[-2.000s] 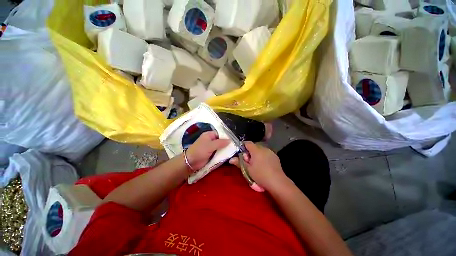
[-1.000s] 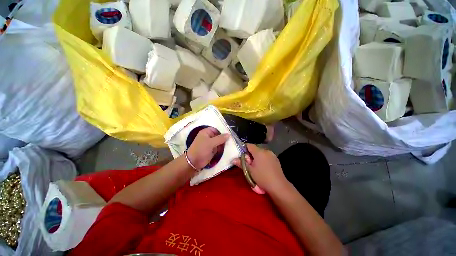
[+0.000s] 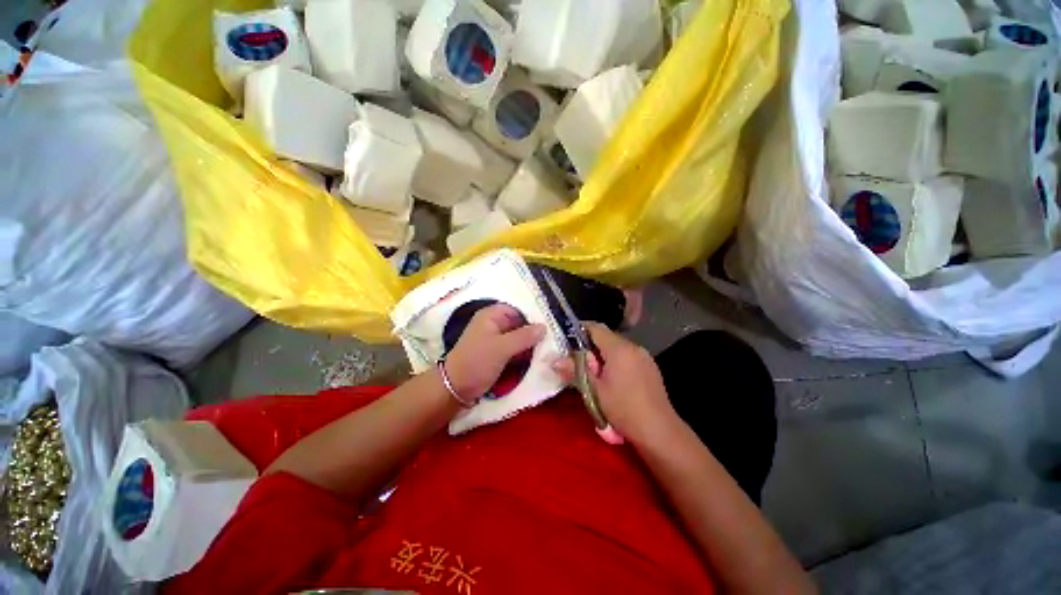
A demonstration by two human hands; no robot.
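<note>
A cream-white block [image 3: 465,291] with a dark blue round patch is over my lap, one face turned up. My left hand [image 3: 491,352] grips it, with the thumb on the face and fingers over the patch. My right hand [image 3: 617,378] holds the trimming scissors [image 3: 563,305] by the handles at the block's right side. The silvery blades point up and away along the right seam edge. The pink handle end shows below my right hand. Whether the blades touch the seam, and any loose threads, I cannot tell.
An open yellow sack [image 3: 273,262] of white blocks stands in front, an open white sack [image 3: 814,279] of blocks at right. Bulging white sacks [image 3: 105,198] are at left. A single block [image 3: 175,494] lies by my left arm, near gold-coloured items [image 3: 37,488]. Pale scraps lie on grey floor [image 3: 844,424].
The scissors' blades now show longer beyond my right hand and are angled further up along the block's edge. The block and both hands have shifted slightly right in the view.
</note>
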